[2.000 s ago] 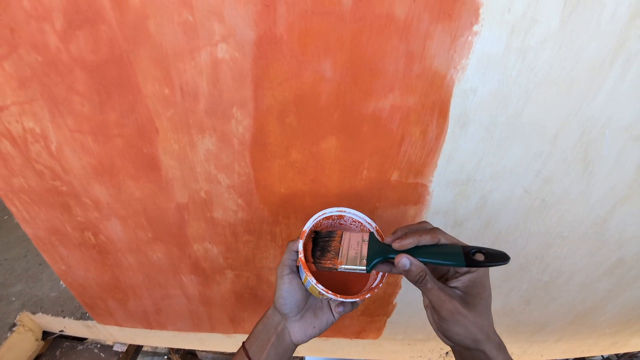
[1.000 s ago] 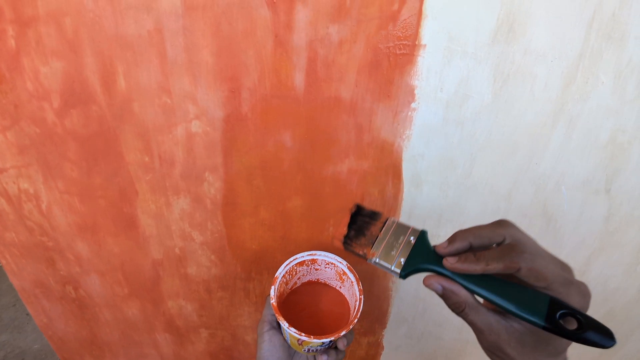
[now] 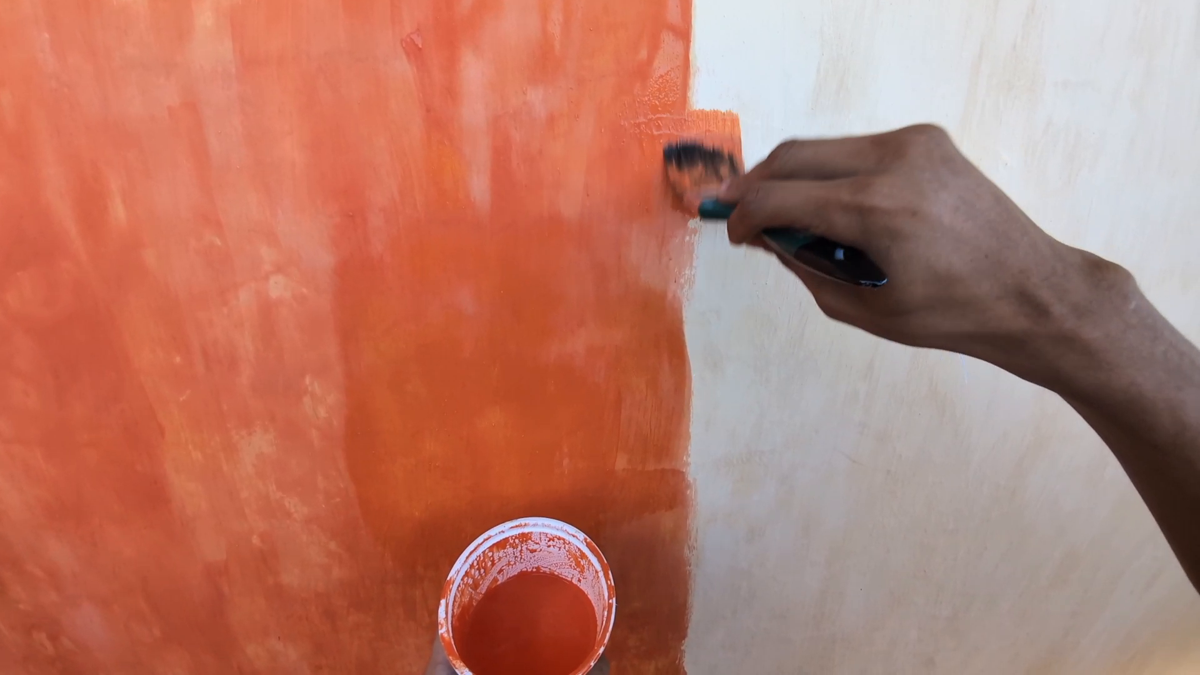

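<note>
My right hand (image 3: 872, 220) grips a paintbrush (image 3: 797, 239) by its dark green and black handle. The brush's dark bristles, smeared with orange, lie against the wall at the border between orange and off-white, beside a fresh orange patch (image 3: 720, 127) that juts over the pale side. At the bottom, a round paint tub (image 3: 445, 614) with a white, paint-spattered rim holds liquid orange paint (image 3: 530, 623). Only a sliver of my left hand (image 3: 437, 661) shows beside and under the tub, holding it; most of that hand is hidden or out of the frame.
The wall's left part (image 3: 281, 328) bears streaky orange paint, with a darker orange area near the border. Its right part (image 3: 937, 487) is off-white with faint brownish streaks. The border runs roughly vertically, uneven in places.
The brush was in the tub at first, then lifted out; now my right hand has carried it up to the wall, where a new orange patch shows. The view has shifted.
</note>
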